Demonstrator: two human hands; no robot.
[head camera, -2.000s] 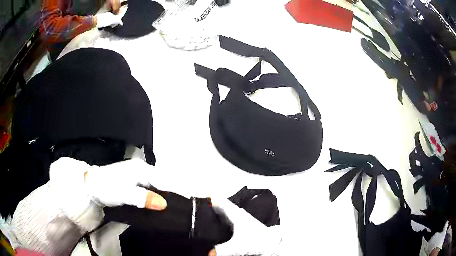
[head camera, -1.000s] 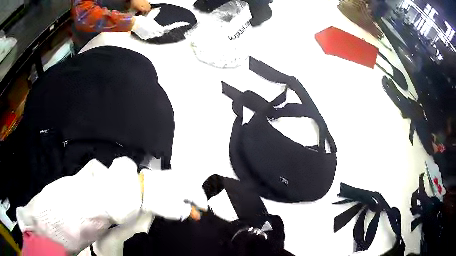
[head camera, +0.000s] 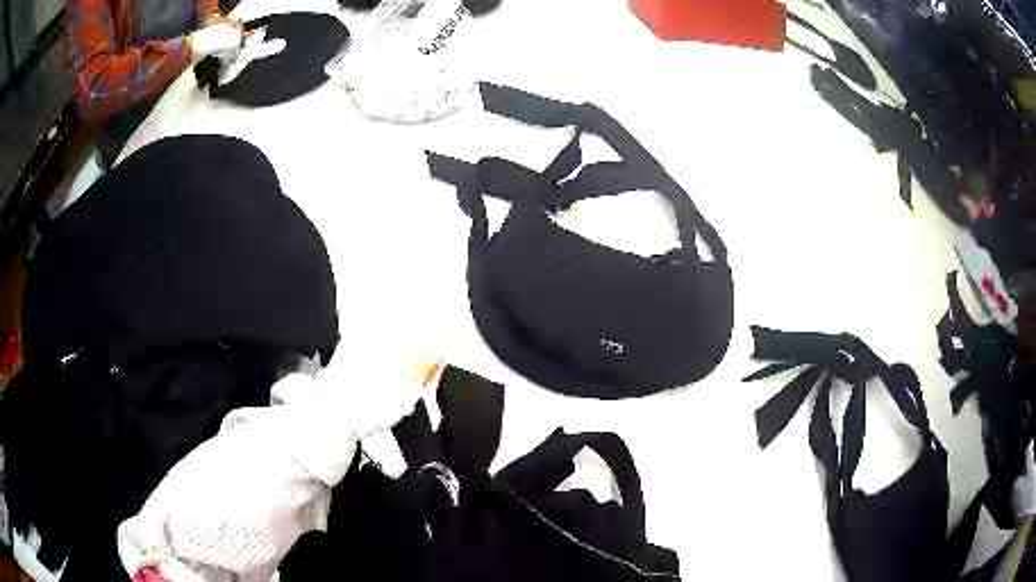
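Observation:
A black fabric bag (head camera: 534, 534) lies at the bottom centre, cut off by the lower edge, with a pale zipper line and a looped strap. My left hand (head camera: 341, 421), in a white glove with a bare fingertip, is at the bag's left side. It is closed on an upright black strap (head camera: 471, 415), though the glove hides most of the grip. A small silvery curve (head camera: 441, 480) shows just below the strap. My right hand is not in view.
A large black bag pile (head camera: 182, 250) is at left. A crescent bag (head camera: 602, 313) with straps lies at centre, another bag (head camera: 892, 523) at right. A clear plastic bag (head camera: 403, 68), a red piece (head camera: 716, 23) and a person's gloved hand (head camera: 216, 41) are at the far side.
My left hand has moved up to the strap, which now stands upright. The held bag has turned and shows its zipper line. The glove at the lower right two seconds ago is gone from view.

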